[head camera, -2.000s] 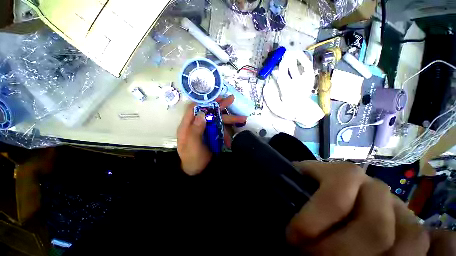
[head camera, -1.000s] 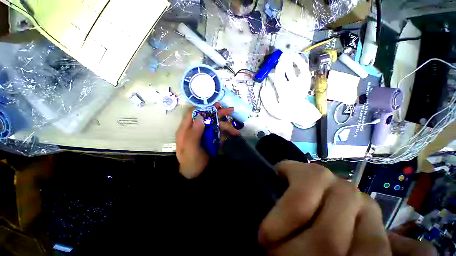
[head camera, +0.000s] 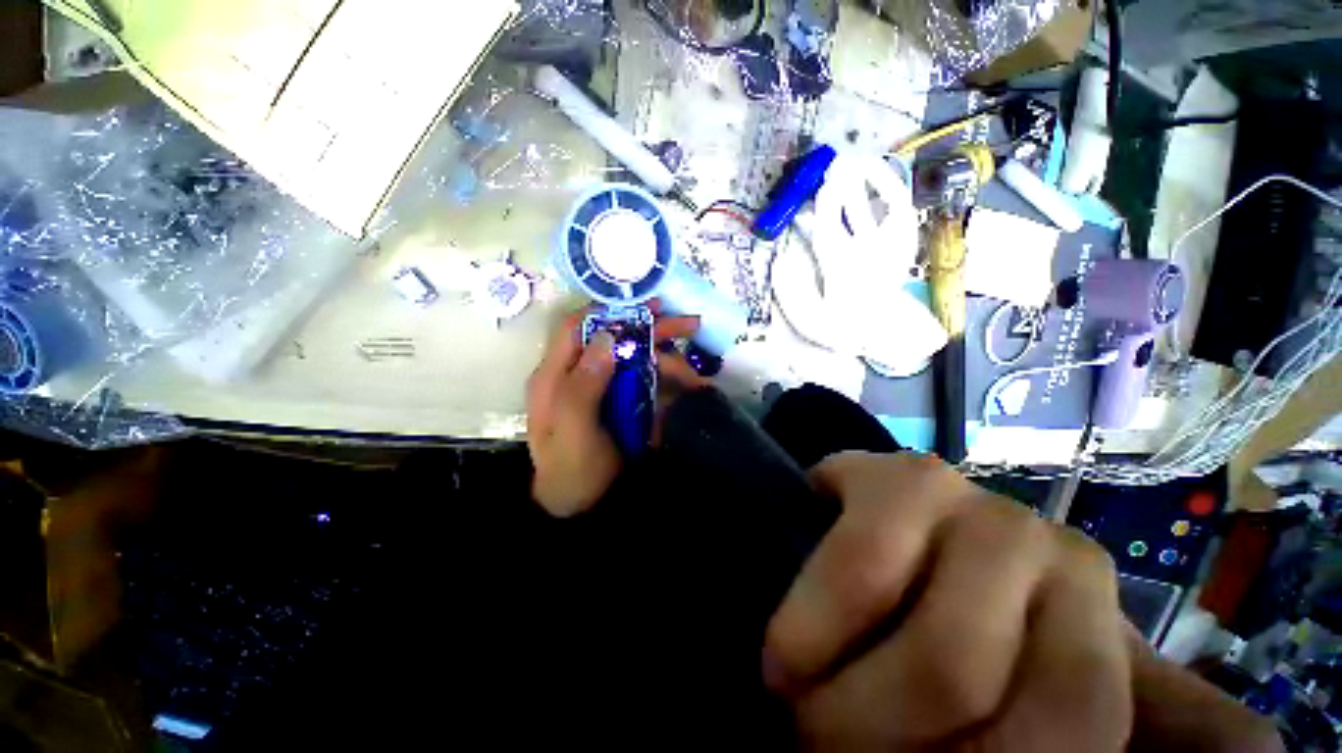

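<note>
A pale blue handheld fan [head camera: 577,250] has its round ring head up and its open handle towards me. In the handle are a blue battery cell [head camera: 630,406] and a small circuit board with a bright light. My left hand [head camera: 574,427] holds the handle, thumb on its left side near the board. My right hand [head camera: 957,603], large and close to the camera, is closed around a black electric screwdriver [head camera: 743,464]. The screwdriver points at the open handle; its tip is too dark to make out, so contact cannot be told.
Clear plastic bags [head camera: 177,250] lie at left under a yellowish sheet [head camera: 309,103]. Another blue cylinder [head camera: 795,191], white shells [head camera: 868,265] and a yellow-handled tool [head camera: 949,265] lie right of the fan. A purple fan [head camera: 1130,346] and white cables [head camera: 1251,412] are farther right.
Over the two seconds my right hand and the screwdriver have moved left, closer to the handle. My left hand still holds the fan, which has shifted slightly right in the picture.
</note>
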